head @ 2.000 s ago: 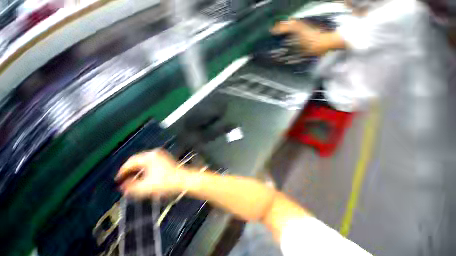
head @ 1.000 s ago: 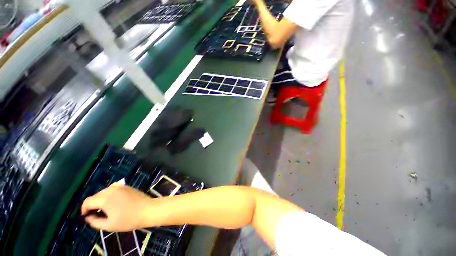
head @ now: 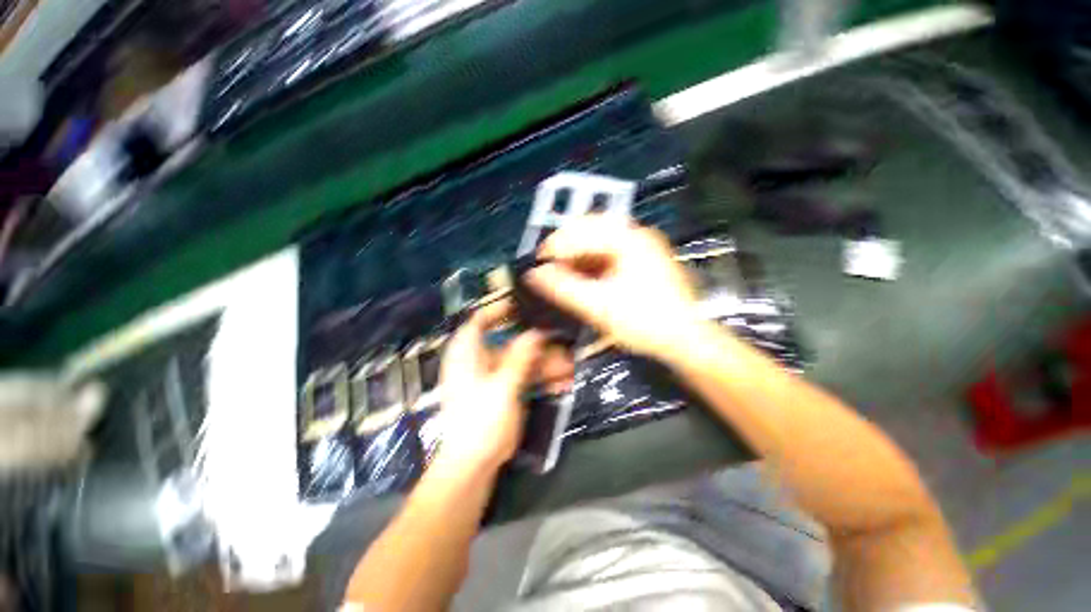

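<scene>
My left hand (head: 485, 389) and my right hand (head: 610, 281) meet over the black tray (head: 395, 269). Between them is a small dark piece (head: 541, 299), blurred; it looks like a phone housing, gripped by my left hand, with my right fingertips on its upper end. A white carrier sheet (head: 581, 195) with openings shows above my right hand, and a dark strip with a white edge (head: 548, 430) hangs below my left hand; whether they are one sheet is hidden. Phones with yellowish frames (head: 378, 392) stand in a row in the tray.
A bright white sheet pile (head: 251, 407) lies left of the tray. Right of it are a dark clump (head: 814, 179), a white card (head: 872, 258) and blurred sheets (head: 1017, 150). The green conveyor (head: 257, 197) runs behind. A red stool (head: 1035, 389) is at far right, a whitish fan-like object (head: 48, 418) at left.
The view has swung left and down onto the tray. My left hand has come into view, and both hands are now together at the dark piece. The other worker is out of view.
</scene>
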